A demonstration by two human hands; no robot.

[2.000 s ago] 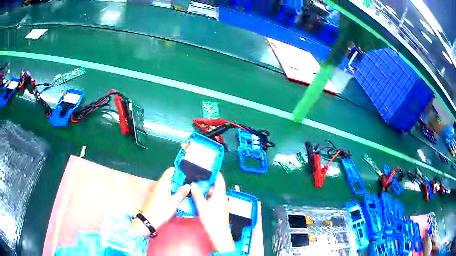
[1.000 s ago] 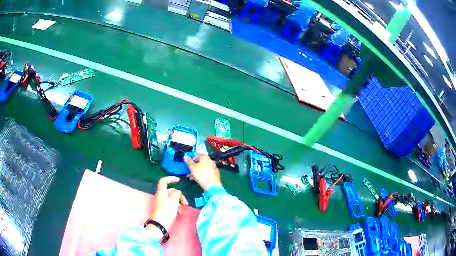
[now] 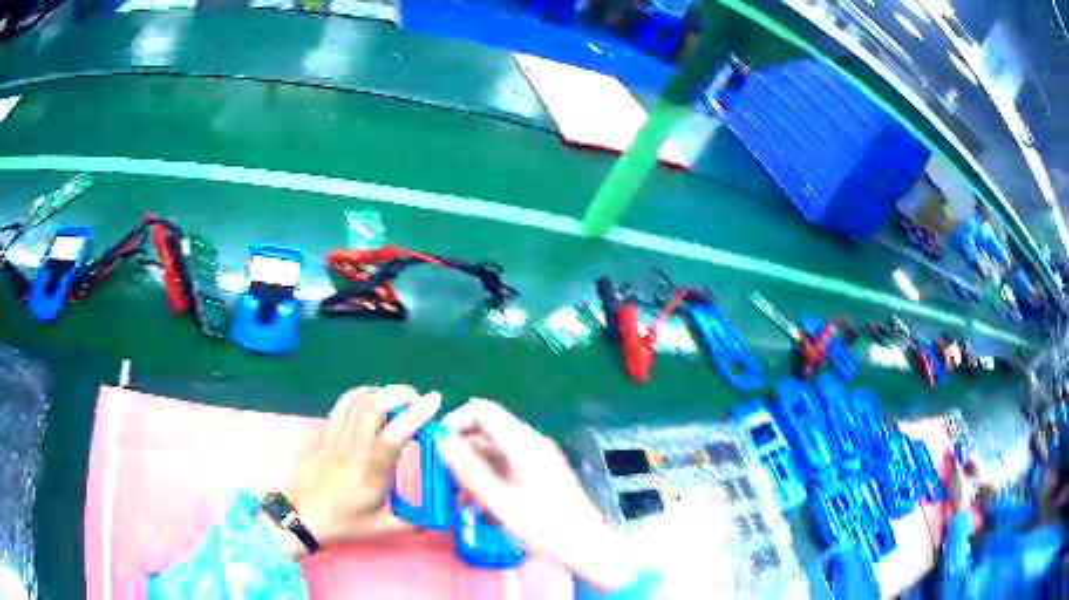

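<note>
A blue front housing (image 3: pixel 436 486) is held tilted over the pink mat (image 3: pixel 211 469), its window open. My left hand (image 3: pixel 358 463) grips its left side and top. My right hand (image 3: pixel 504 463) has bent fingers at its upper right edge; blur hides whether they hold anything else. Another blue housing (image 3: pixel 490 549) lies below, partly hidden by my right hand and forearm. A housing with a pale screen back and a black piece (image 3: pixel 269 302) lies on the green bench beyond the mat.
A clear blister tray (image 3: pixel 703 516) with black screens lies right of the mat, with piled blue shells (image 3: pixel 838 451) beyond it. Red and black clamp leads (image 3: pixel 381 275) and green boards (image 3: pixel 566 328) lie along the bench. A large blue crate (image 3: pixel 826 141) stands far right back.
The housing with the screen was placed on the bench and released. The empty housing beside the middle leads has gone from there, and both hands are back over the mat on a housing. The view has shifted.
</note>
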